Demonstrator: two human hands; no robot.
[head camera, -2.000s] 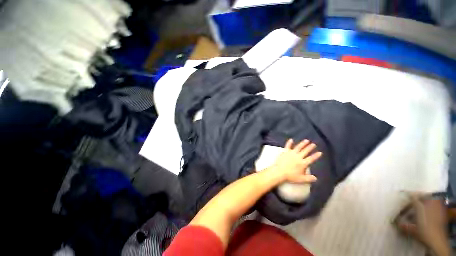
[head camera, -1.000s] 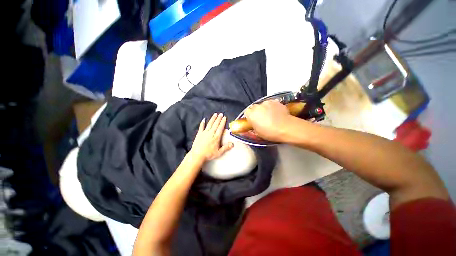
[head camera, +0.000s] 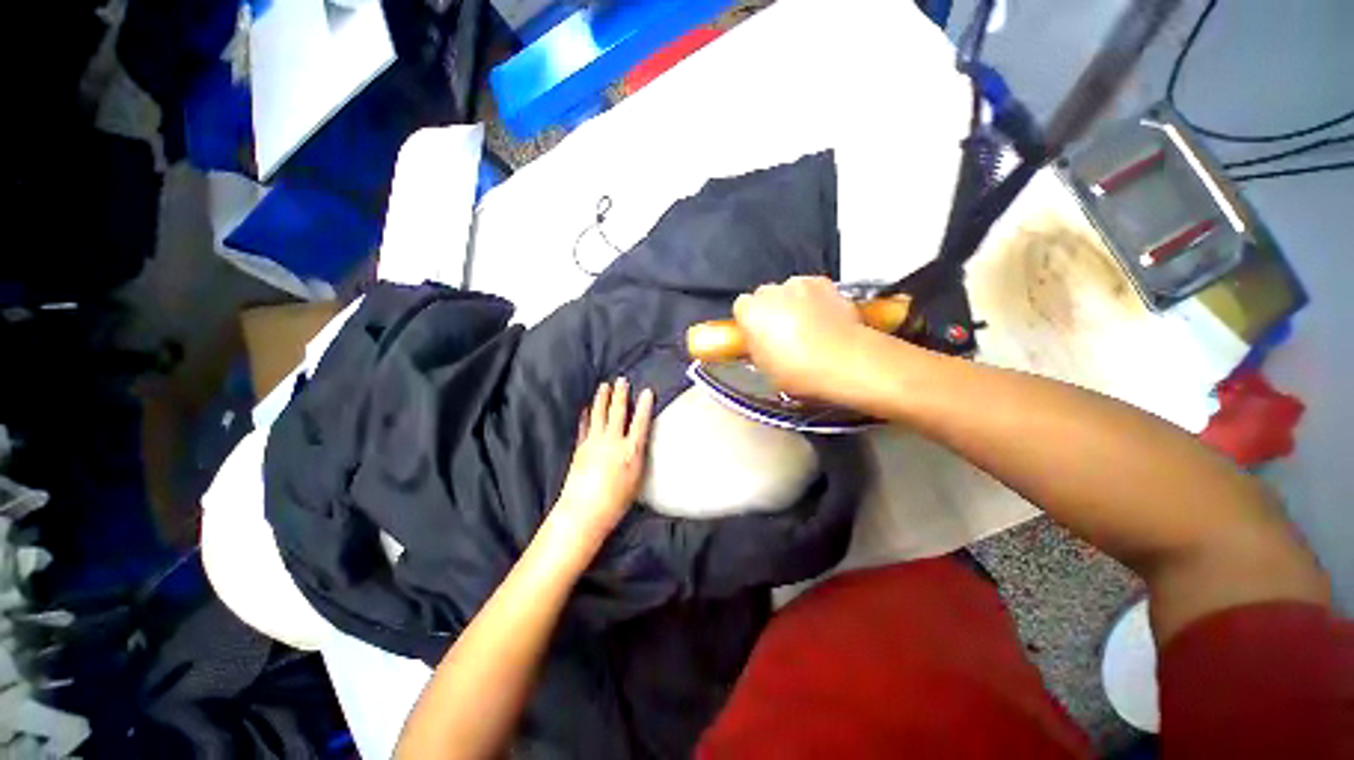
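A black garment (head camera: 475, 431) lies draped over white padded forms on the ironing table. A beige rounded pressing pad (head camera: 725, 457) shows through an opening in the cloth. My left hand (head camera: 606, 460) lies flat with fingers extended on the cloth at the pad's left edge. My right hand (head camera: 809, 339) grips the orange-tan handle of the steam iron (head camera: 772, 401). The iron's pointed soleplate faces left, over the pad's upper edge and the cloth; whether it touches is hard to tell. A thin drawcord loop (head camera: 597, 241) sticks out from the garment's far edge.
The white table (head camera: 713, 134) has brown stains at right. A metal iron rest (head camera: 1166, 208) with red strips stands at the right end. Dark hose and cables run up from the iron. A blue bin (head camera: 572, 74) is beyond the table. A narrow white board (head camera: 434, 208) projects at far left.
My right hand and the iron were out of contact with each other two seconds ago; the iron is now over the garment. Since one second ago, my left hand has drawn slightly back from the iron.
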